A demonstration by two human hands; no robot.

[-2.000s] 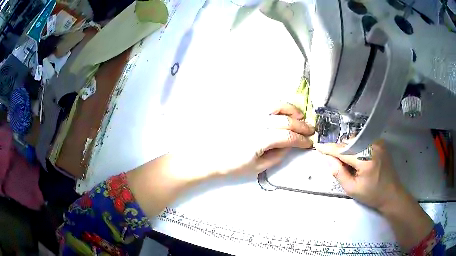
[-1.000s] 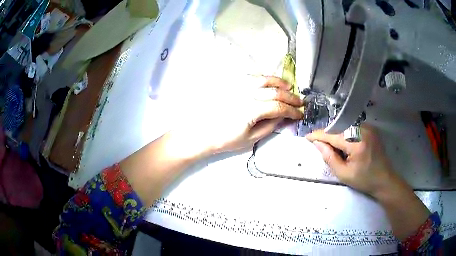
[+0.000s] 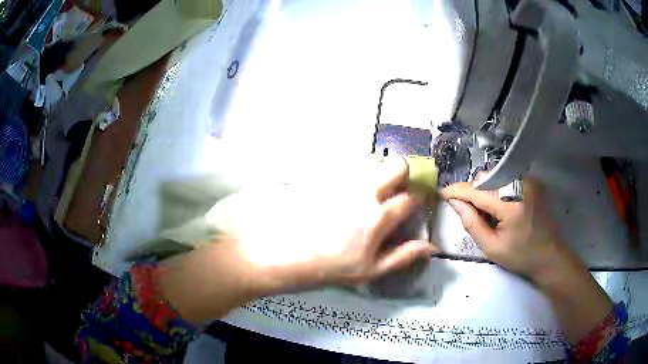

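The olive cloth piece (image 3: 422, 173) shows yellow-green just left of the presser foot (image 3: 455, 153) of the sewing machine (image 3: 511, 92). Greyish-green cloth (image 3: 192, 206) spreads left behind my left wrist, and grey cloth also shows under my left fingers. My left hand (image 3: 355, 231) is blurred and overexposed, with bent fingers on the cloth at the machine bed. My right hand (image 3: 497, 224) is at the cloth's right edge, thumb and forefinger together in front of the foot; what they pinch is too small to tell. The shiny slide plate (image 3: 403, 139) shows left of the foot.
Orange-red handled snips (image 3: 620, 192) lie on the machine bed at right. A brown board (image 3: 117, 163) with olive and grey cloth on it (image 3: 153, 43) is at left, beside mixed scraps. Ruler marks (image 3: 355, 323) run along the table's front edge. Something pink (image 3: 21, 245) is at far left.
The cloth that lay behind the foot has come forward and left, uncovering the slide plate. My left hand has moved toward the front edge with it. My right hand has stayed near the foot.
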